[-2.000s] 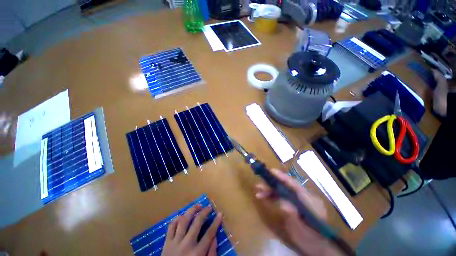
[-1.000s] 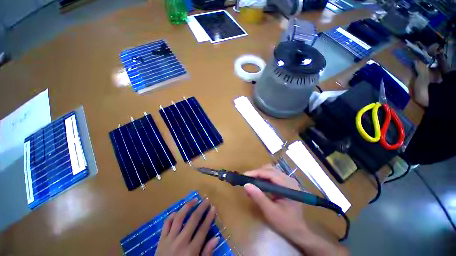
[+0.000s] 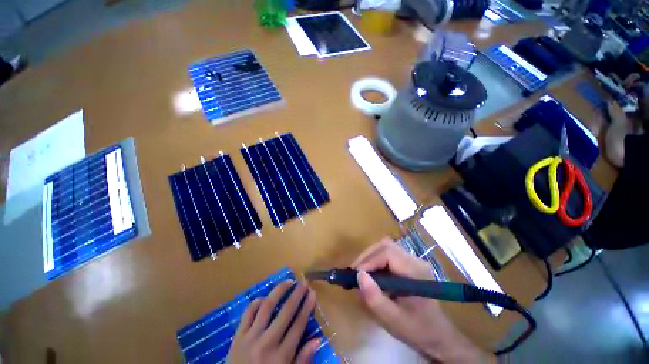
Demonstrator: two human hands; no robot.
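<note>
A bright blue solar cell panel (image 3: 213,328) with pale parallel lines lies at the bottom, cut off by the picture's edge. My left hand (image 3: 274,330) lies flat on it with the fingers slightly apart, pressing on its top. My right hand (image 3: 402,302) holds the soldering iron (image 3: 420,286) like a pen. The metal tip points left and is at the panel's upper right corner, close to my left fingertips. I cannot tell whether it touches. Thin ribbon ends stick out along the panel's right edge.
Two dark solar cells (image 3: 215,206) lie ahead. A finished panel (image 3: 85,210) is at left, a further blue panel (image 3: 235,85) behind. At right are white strips (image 3: 384,179), short ribbons (image 3: 420,249), a grey canister (image 3: 427,117), tape (image 3: 373,96), scissors (image 3: 558,190) and an iron stand (image 3: 500,242). Another person's arm (image 3: 618,135) shows.
The iron has moved from beside the dark cells down to the blue panel's upper right corner. My left hand stays on the panel. The camera view has shifted slightly.
</note>
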